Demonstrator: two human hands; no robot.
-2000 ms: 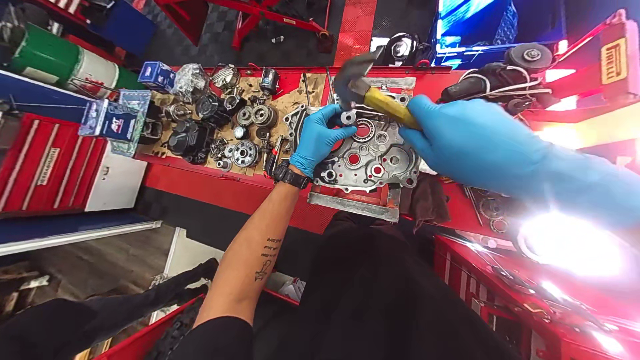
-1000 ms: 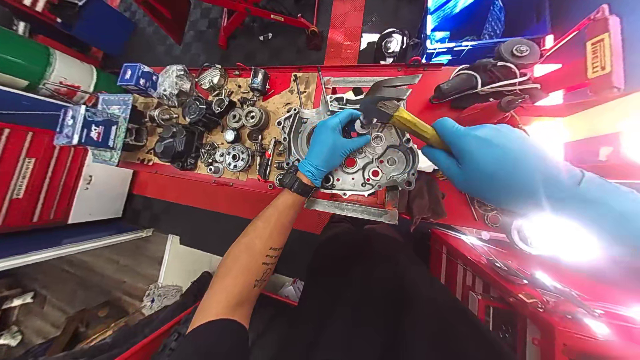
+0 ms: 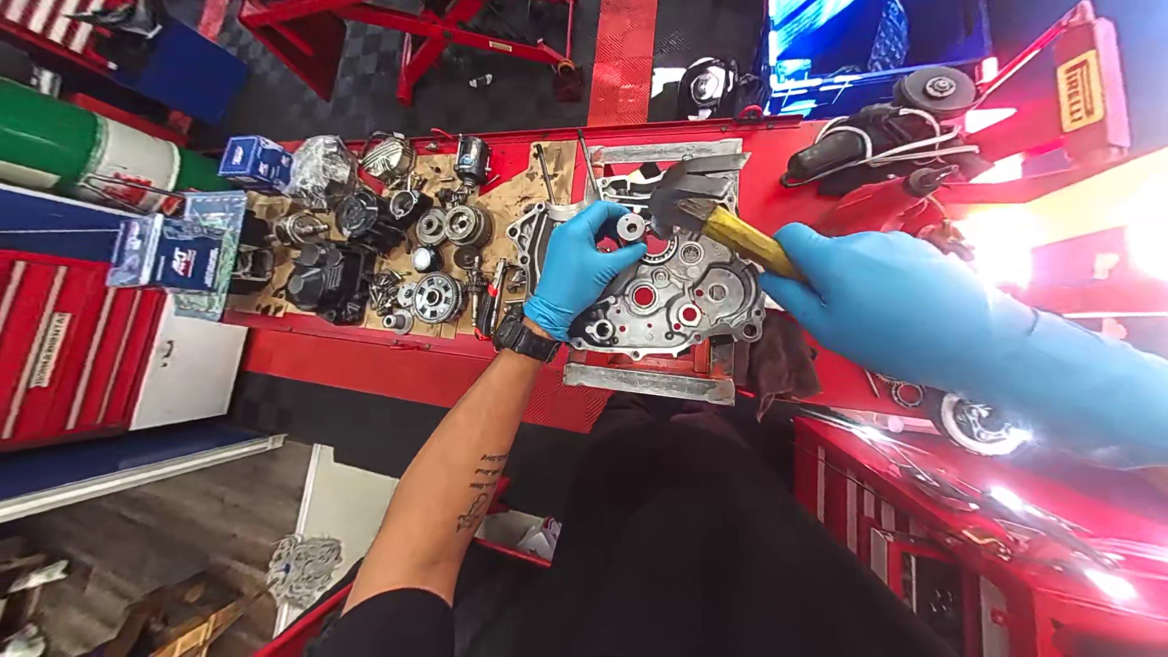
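Note:
My left hand point(image 3: 584, 269), in a blue glove, holds a round metal drift point(image 3: 630, 228) between thumb and fingers over an aluminium engine case half point(image 3: 639, 315). A bearing point(image 3: 661, 248) shows in the case just beside the drift. My right hand point(image 3: 812, 283), gloved in blue too, grips the yellow handle of a hammer point(image 3: 744, 239); the hammer's dark metal head is close to the right of the drift, and whether they touch I cannot tell. The case lies on a metal frame point(image 3: 648, 383) on the red bench.
Left of the case, stained cardboard point(image 3: 516, 173) carries gears, a clutch basket point(image 3: 437, 298), a dark engine part point(image 3: 330, 281) and bolts. Boxed parts point(image 3: 173, 255) are at the far left. An angle grinder point(image 3: 853, 146) with a white cord lies at the right, and a brown rag point(image 3: 783, 356) hangs at the front edge.
The hammer head has come down from above the case to beside the drift since the oldest frame. My left hand keeps its hold on the drift.

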